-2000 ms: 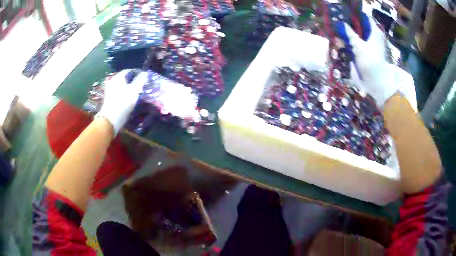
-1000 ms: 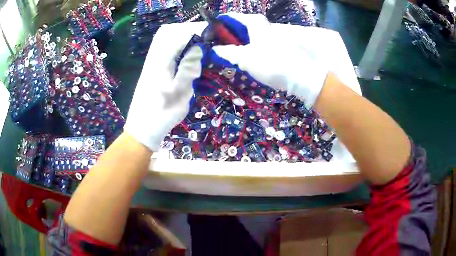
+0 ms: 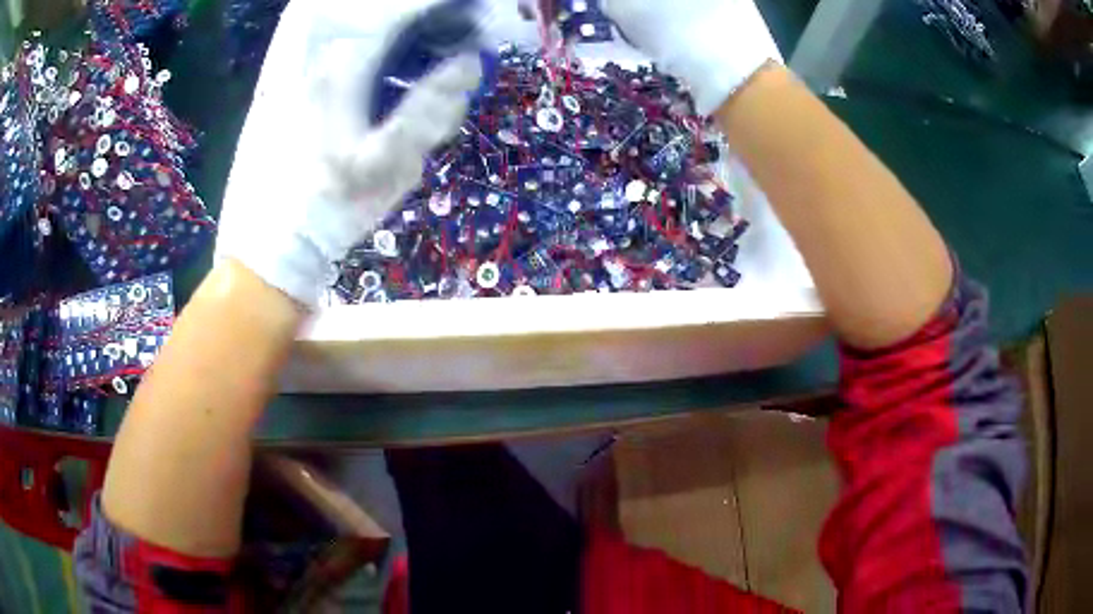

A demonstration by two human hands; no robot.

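Note:
My left hand point(image 3: 348, 150), in a white glove with a blue palm, is blurred over the left side of the white foam box point(image 3: 563, 342). Its fingers are curled; whether they hold anything is unclear. My right hand point(image 3: 689, 42), also gloved, is over the box's back right, its fingers cut off by the top edge. A small dark blue board point(image 3: 584, 22) with red wires shows just left of it; whether it is gripped cannot be told. No hand tool is visible. Loose boards point(image 3: 539, 192) with red wires and white discs fill the box.
Stacked panels point(image 3: 120, 216) stand left of the box, with more panels point(image 3: 114, 324) near the table's left front. A red plastic piece point(image 3: 42, 486) is at the left edge. A pale post point(image 3: 839, 42) rises behind right. Brown cartons point(image 3: 683, 492) are below the table.
The view has shifted, so the box sits higher and further left. Both hands were together over the box a second ago with a dark tool showing; now they are further apart.

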